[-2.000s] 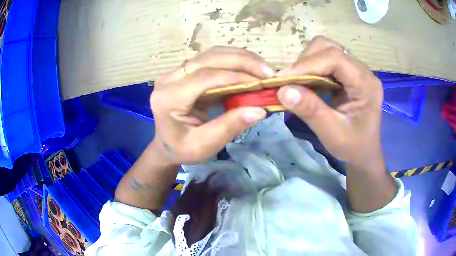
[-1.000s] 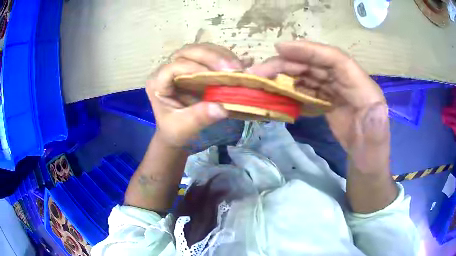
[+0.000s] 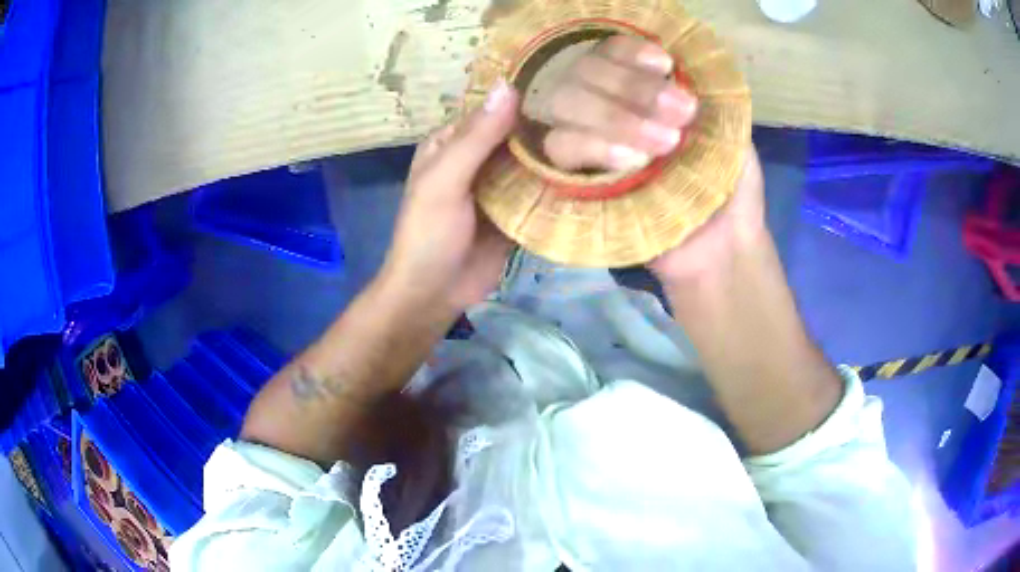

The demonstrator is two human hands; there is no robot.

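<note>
A tan woven straw hat ring (image 3: 604, 229) with radial ribs is held up over the table's front edge, its open centre facing the camera. A red band (image 3: 610, 188) runs around the centre hole. My left hand (image 3: 447, 190) grips the ring's left side, with the thumb at the hole's edge and the other fingers hidden behind the brim. My right hand (image 3: 621, 106) is behind the ring, and its fingers show through the hole, bent against the red band on the right side. The palm is hidden by the brim.
The cardboard-covered table (image 3: 268, 89) has dark stains. A white object (image 3: 786, 9) and part of a tan ring (image 3: 951, 10) are cut off at the top right. Blue bins (image 3: 50, 168) stand at the left, with trays of round pieces (image 3: 117, 503) below. A red stool (image 3: 993, 229) is at right.
The ring was nearly edge-on and is now turned with its face and hole to the camera, and raised. My right fingers, earlier near the brim's edge, now show through the hole.
</note>
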